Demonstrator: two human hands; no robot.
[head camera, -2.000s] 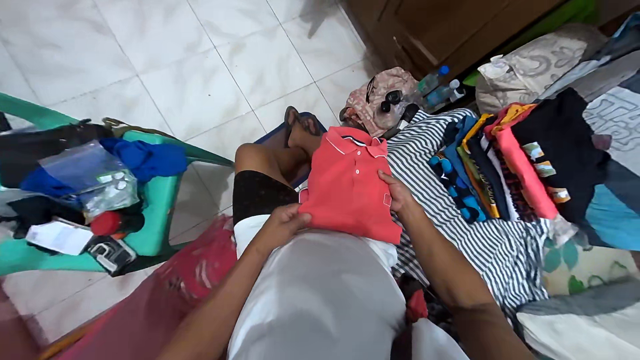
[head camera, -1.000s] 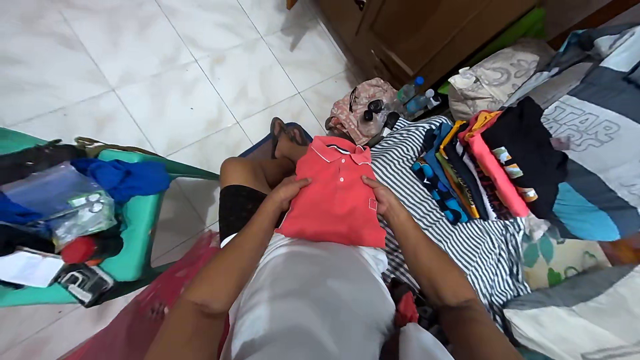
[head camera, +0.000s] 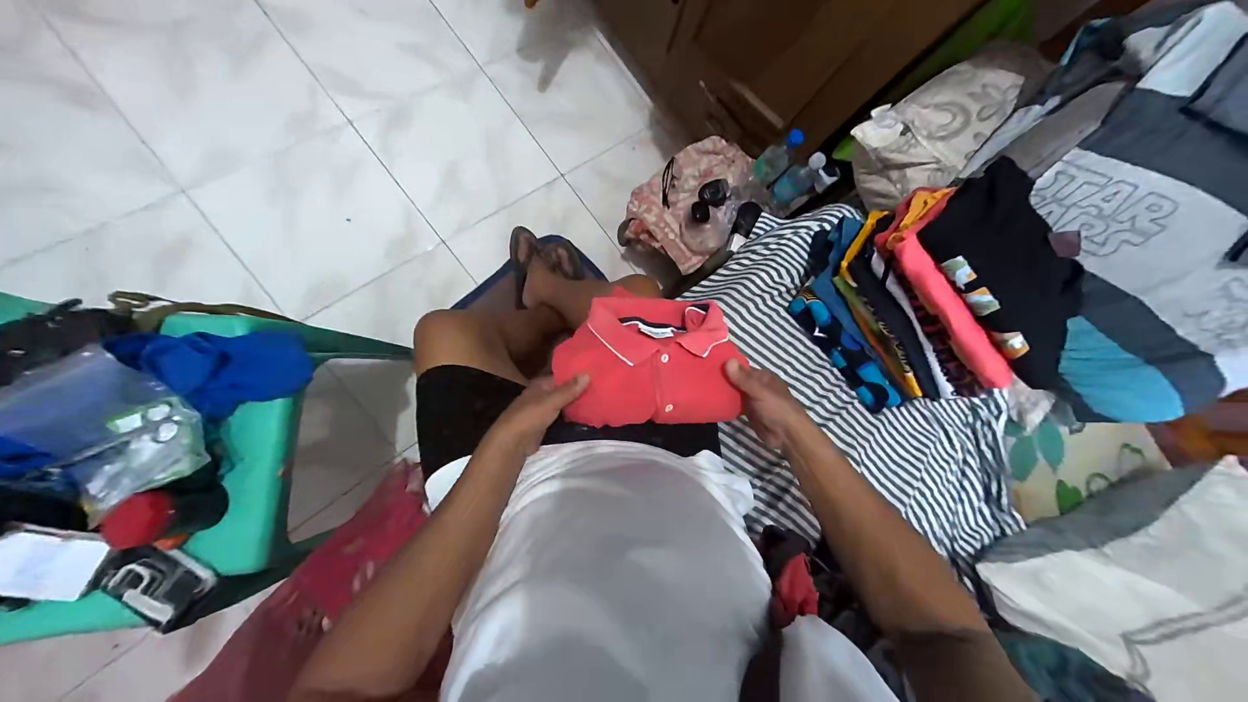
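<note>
A coral-red polo shirt (head camera: 648, 375), folded into a short, wide bundle with its collar and buttons facing up, lies over the lap. My left hand (head camera: 546, 405) grips its left edge with the thumb on top. At the right edge, my right hand (head camera: 765, 395) holds the shirt, thumb near the top surface. The fingers under the cloth are hidden. To the right, a row of folded clothes (head camera: 877, 302) in several colours rests on a black-and-white striped cloth (head camera: 907, 458).
A green plastic chair (head camera: 258, 487) at the left bears a blue cloth (head camera: 224, 370), plastic bags and a red-capped item. A pink patterned bag (head camera: 682, 205), sunglasses and bottles (head camera: 799, 180) lie ahead, near a wooden cabinet (head camera: 780, 58). A grey-and-white printed cloth (head camera: 1131, 214) is at right.
The polo shirt was a longer folded panel; now it is folded shorter, collar still up. Both hands have shifted to hold its two side edges.
</note>
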